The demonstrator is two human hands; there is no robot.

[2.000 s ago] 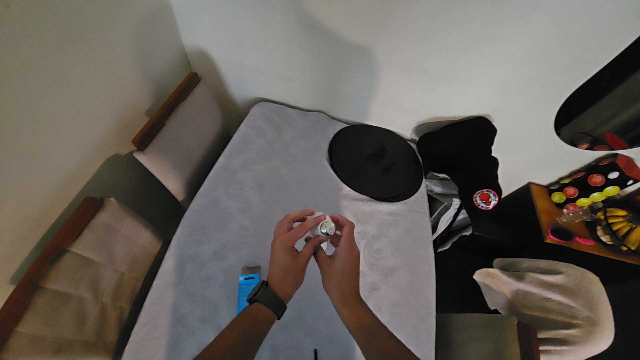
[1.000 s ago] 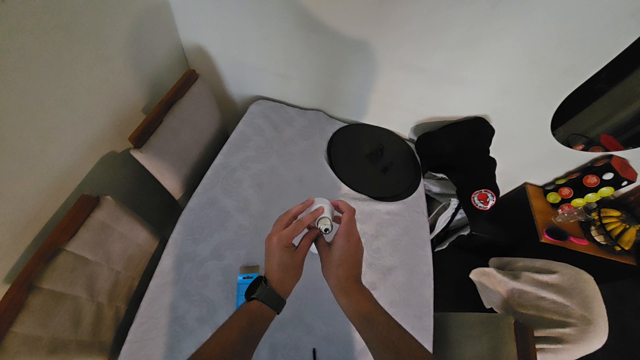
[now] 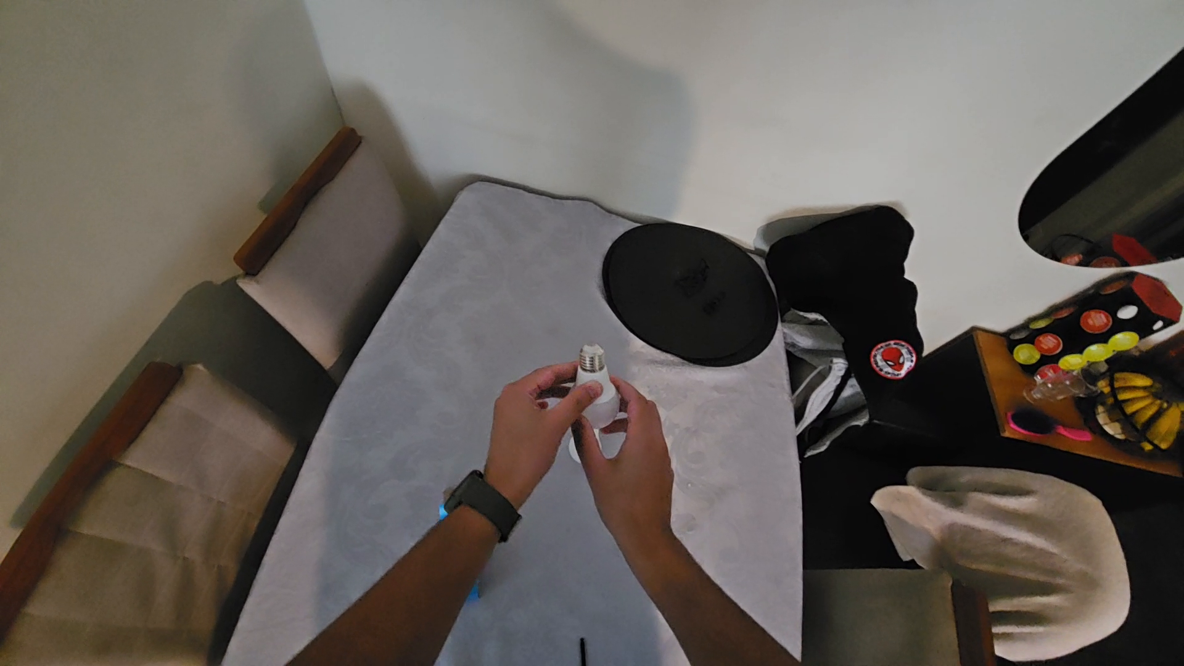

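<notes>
A white light bulb (image 3: pixel 603 404) with a metal screw base pointing up and away is held between both hands above the middle of the table. My left hand (image 3: pixel 536 421), with a dark watch on its wrist, grips the bulb from the left, its thumb on the white body. From the right, my right hand (image 3: pixel 634 467) holds the bulb's lower part with thumb and fingers. Another white thing, partly hidden by the fingers, shows just below the bulb; I cannot tell what it is. A blue item (image 3: pixel 474 590) lies mostly hidden under the left forearm.
Black round mats (image 3: pixel 689 291) lie at the far right of the cloth-covered table (image 3: pixel 407 370). Padded chairs (image 3: pixel 324 250) stand left, a cloth-draped chair (image 3: pixel 1027 555) right. Black clothing (image 3: pixel 846 277) hangs beyond the table's right edge. A wooden shelf (image 3: pixel 994 370) holds bananas (image 3: pixel 1147 407) and a pink hairbrush (image 3: pixel 1045 425).
The bulb has been turned in my hands: its screw base, which faced toward me one second ago, now points up and away. The left forearm now covers more of the blue item.
</notes>
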